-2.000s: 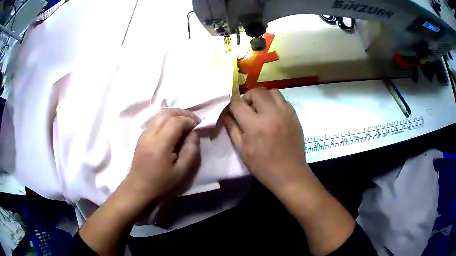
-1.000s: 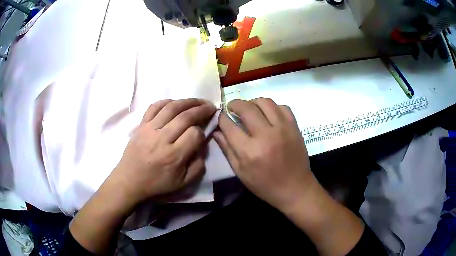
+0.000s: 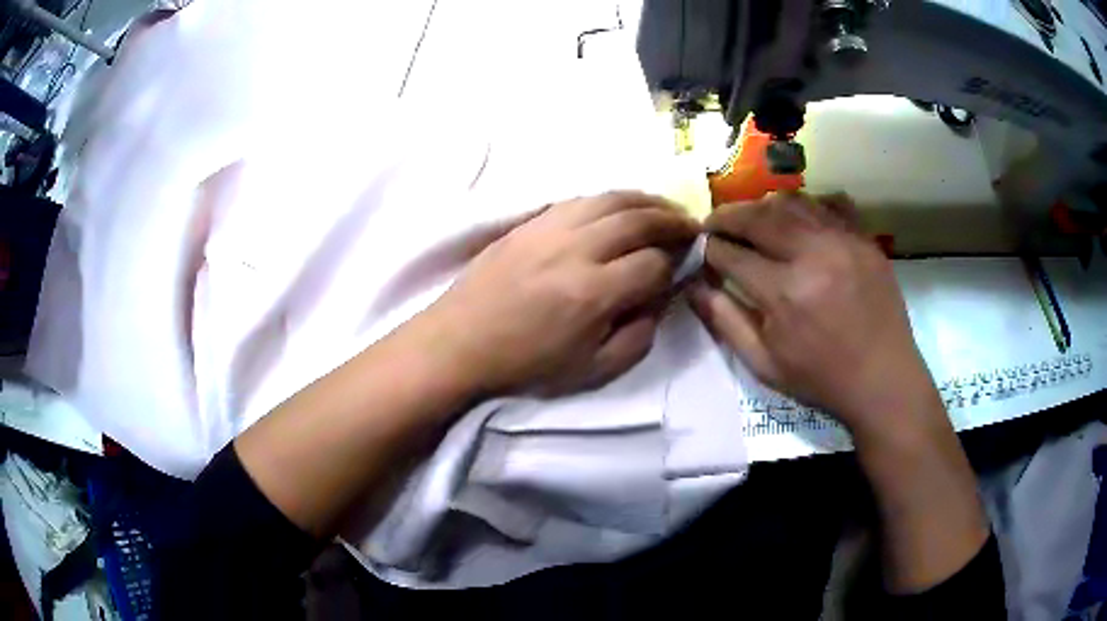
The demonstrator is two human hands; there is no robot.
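A large pale pink fabric panel (image 3: 328,243) spreads left of the needle and hangs over the table's front edge. My left hand (image 3: 571,291) lies on it with fingertips pinching its right edge. My right hand (image 3: 813,291) pinches the same edge just to the right, fingertips close to the left ones. The pinched edge lies a little in front of the presser foot (image 3: 686,127), under the grey-white sewing machine head (image 3: 692,55). A folded, layered part of the cloth (image 3: 583,467) lies below my left hand. The fingertips partly hide the edge.
Orange-red tape (image 3: 759,164) lies on the bed right of the needle. A thin dark-green pen-like stick (image 3: 1048,303) and a printed ruler scale (image 3: 1020,379) are on the table at right. A blue basket (image 3: 121,546) is at lower left. Pale cloth (image 3: 1054,510) hangs at lower right.
The view has shifted, so machine and table appear further right. Both hands have moved nearer the presser foot with the cloth edge. More folded cloth shows below my left hand.
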